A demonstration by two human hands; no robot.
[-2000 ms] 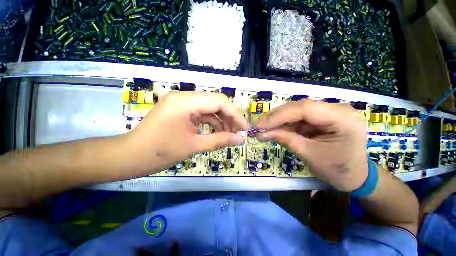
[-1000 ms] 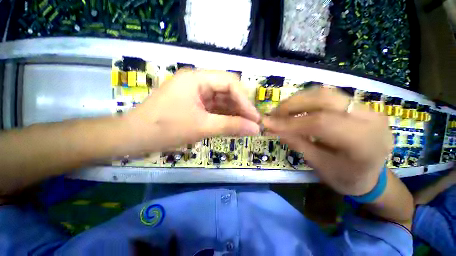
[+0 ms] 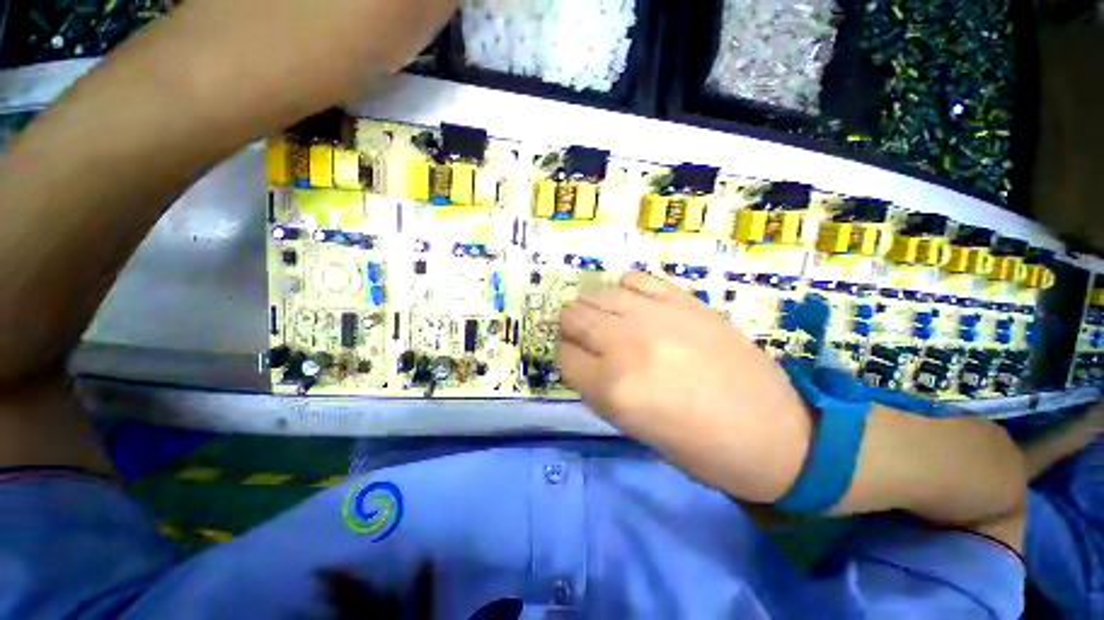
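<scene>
A pale cream panel of repeated circuit boards lies across the metal rails. Yellow blocks with copper-orange centres and black blocks stand along its far edge. My right hand, with a blue wrist strap, is palm down over the third board from the left. Its fingers are bent at the board's middle, and the fingertips and anything in them are hidden. My left arm stretches over the panel's left end to the top edge; my left hand is mostly cut off there.
Beyond the far rail are a bin of white parts, a bin of clear-greyish parts and a tray of dark green capacitors. The near rail runs in front of my body. Another person's arm shows at the right edge.
My hands have parted. My left hand has moved up and away to the top edge. My right hand has moved left and down over the boards, uncovering the boards at the left.
</scene>
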